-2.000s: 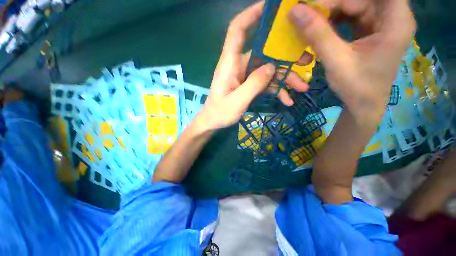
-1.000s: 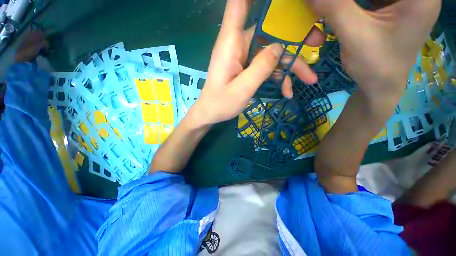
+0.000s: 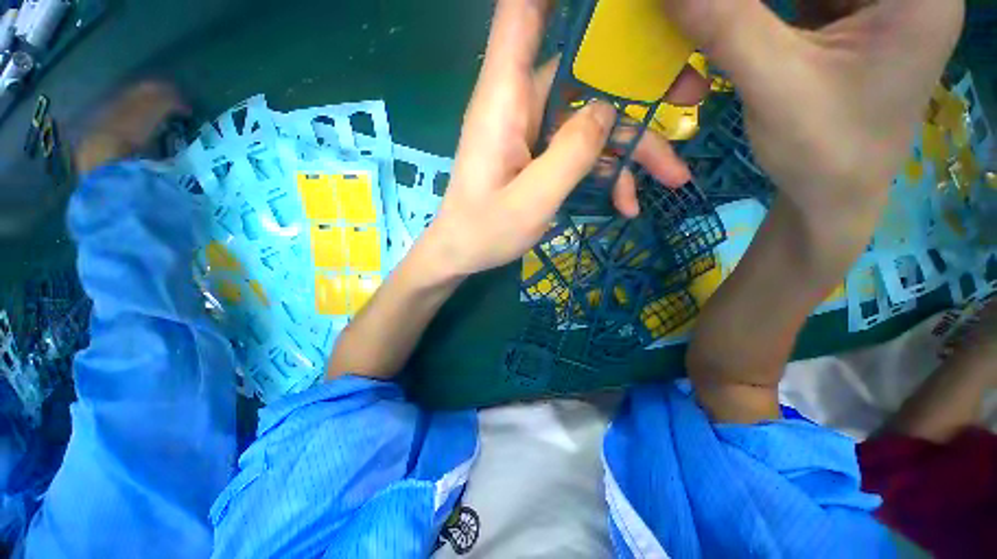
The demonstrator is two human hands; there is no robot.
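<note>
My left hand (image 3: 508, 164) holds a dark plastic housing (image 3: 560, 82) near the top edge, thumb on its key grid and fingers behind. A yellow sticker (image 3: 625, 49) covers the housing's window end. My right hand (image 3: 836, 109) is at the sticker's right side, its fingertips cut off by the top edge or hidden; whether it grips the sticker cannot be told. Below lies a tangled pile of dark housings (image 3: 618, 268) over yellow pieces. A light-blue sheet with yellow rectangles (image 3: 347, 249) lies to the left.
Light-blue backing sheets (image 3: 262, 180) fan out at left, and more backing sheets (image 3: 902, 262) lie at right. Another worker's blue sleeve (image 3: 153, 295) and blurred hand (image 3: 126, 126) reach in at left. White cylindrical parts (image 3: 20, 55) are at top left. A maroon sleeve (image 3: 940, 491) shows at lower right.
The housing and my hands moved up in the picture, then stayed nearly still. The neighbouring worker's arm at left has moved right, over part of the backing sheets.
</note>
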